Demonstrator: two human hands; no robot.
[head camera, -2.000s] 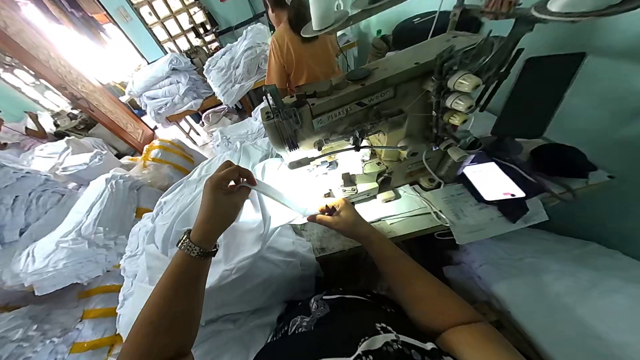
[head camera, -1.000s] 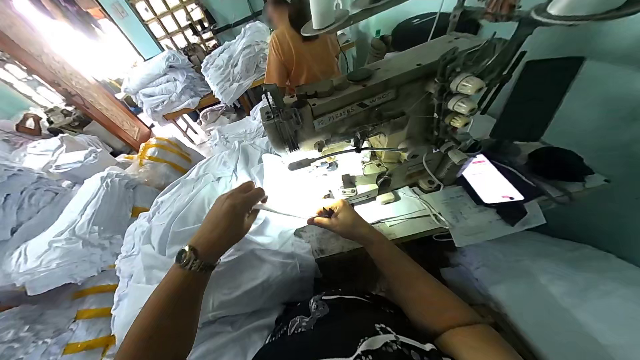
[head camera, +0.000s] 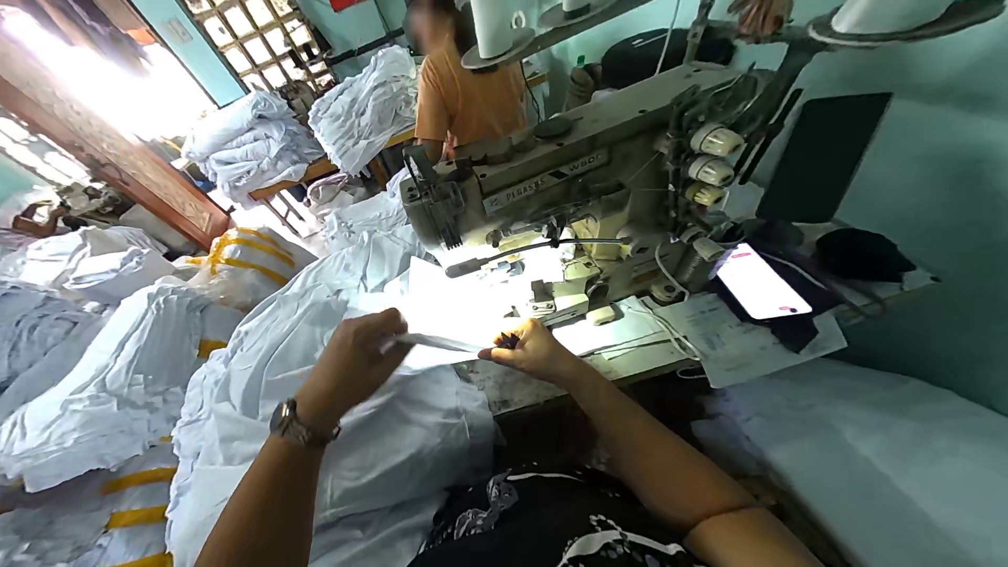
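Between my hands stretches a narrow edge of white cloth (head camera: 442, 342), in front of the lit needle area of a Pegasus sewing machine (head camera: 551, 181). My left hand (head camera: 364, 358), with a watch (head camera: 295, 423) on its wrist, grips the left end of this edge. The right end is pinched in my right hand (head camera: 531, 350), which also has a small dark object (head camera: 508, 340) at its fingers; what it is, I cannot tell. White fabric (head camera: 339, 441) hangs over the table's front edge below my left hand and spreads to the left.
Stacks of white cloth (head camera: 126, 370) and a taped bundle (head camera: 248, 260) lie at left. A lit phone (head camera: 760, 283) rests on dark cloth and papers (head camera: 709, 346) right of the machine. Thread cones (head camera: 492, 27) stand above. A person in an orange top (head camera: 468, 94) is beyond the machine.
My left hand has come down from its raised position two seconds ago, and the cloth edge now runs nearly level. My right hand has stayed in about the same place.
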